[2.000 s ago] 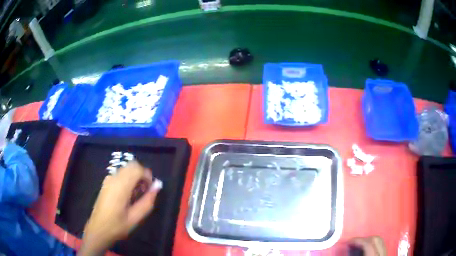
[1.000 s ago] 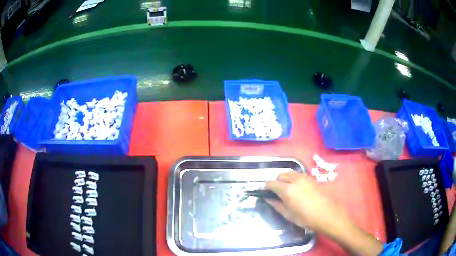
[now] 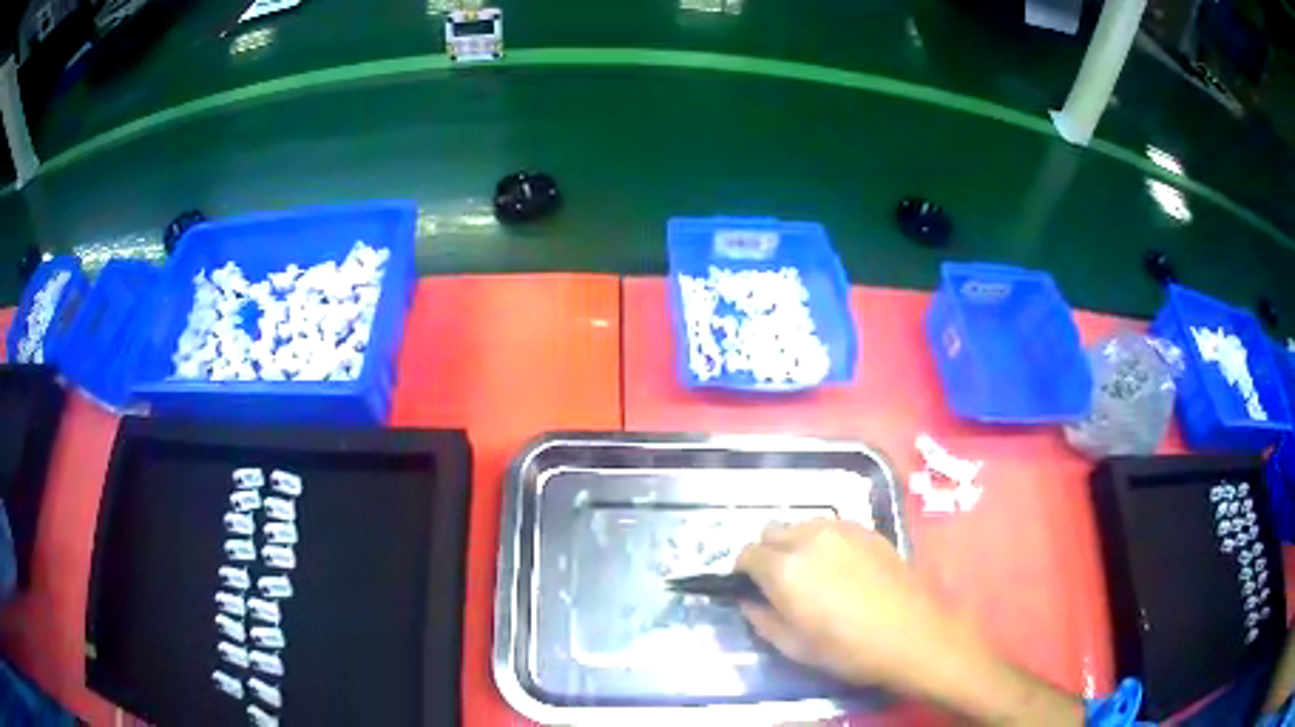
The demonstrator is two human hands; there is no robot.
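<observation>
My right hand (image 3: 838, 597) is over the stainless steel tray (image 3: 523, 597), coming from the lower right. It grips a dark, slim, pointed tool (image 3: 707, 584), whose tip points left, low over the tray; whether it touches anything is unclear. Small clear or pale parts (image 3: 696, 547) lie scattered in the tray near the tip. My left hand is out of the picture. The left black tray (image 3: 381, 568) holds small white parts (image 3: 266, 568) in two slanting rows.
A white pile (image 3: 946, 477) lies right of the steel tray. Behind stand a large filled blue bin (image 3: 277, 405), a centre filled bin (image 3: 767, 386), an empty blue bin (image 3: 1008, 348), a clear bag (image 3: 1129, 398) and a far-right bin (image 3: 1214, 369). A smaller black tray (image 3: 1179, 597) is right.
My left hand has left the black tray and the picture; more white parts show there. My right hand has moved from the lower edge over the steel tray. The view has shifted.
</observation>
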